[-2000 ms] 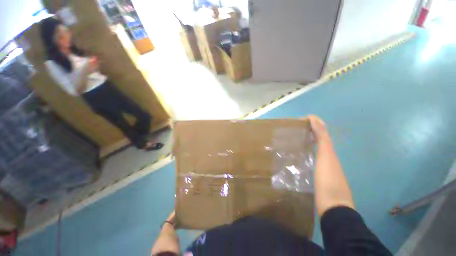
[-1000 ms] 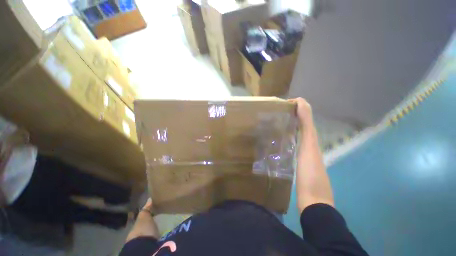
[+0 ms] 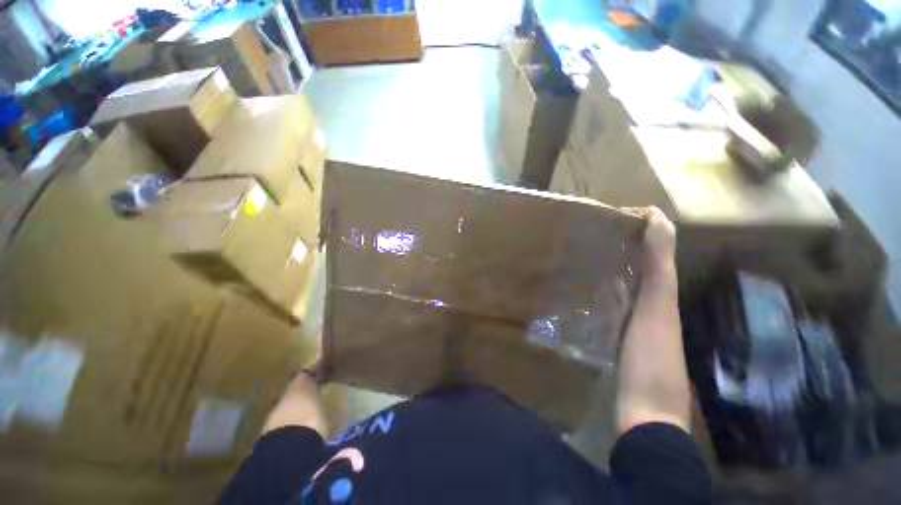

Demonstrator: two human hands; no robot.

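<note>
A large brown carton (image 3: 474, 266) with clear shiny tape is held in front of my body, tilted slightly down to the right. My right hand (image 3: 654, 235) grips its far right corner. My left hand (image 3: 314, 373) is at its near left corner, partly hidden by the carton, with a dark band at the wrist. The carton's underside is hidden.
Stacked brown cartons (image 3: 247, 212) stand close on my left. On the right are a carton with a flat top (image 3: 741, 187) and an open carton holding dark plastic-wrapped goods (image 3: 780, 365). A pale floor aisle (image 3: 405, 118) runs ahead between them.
The view has moved from the blue floor into the aisle between cartons. The person seen at left is out of view. The carton stays in both my hands and is now more tilted.
</note>
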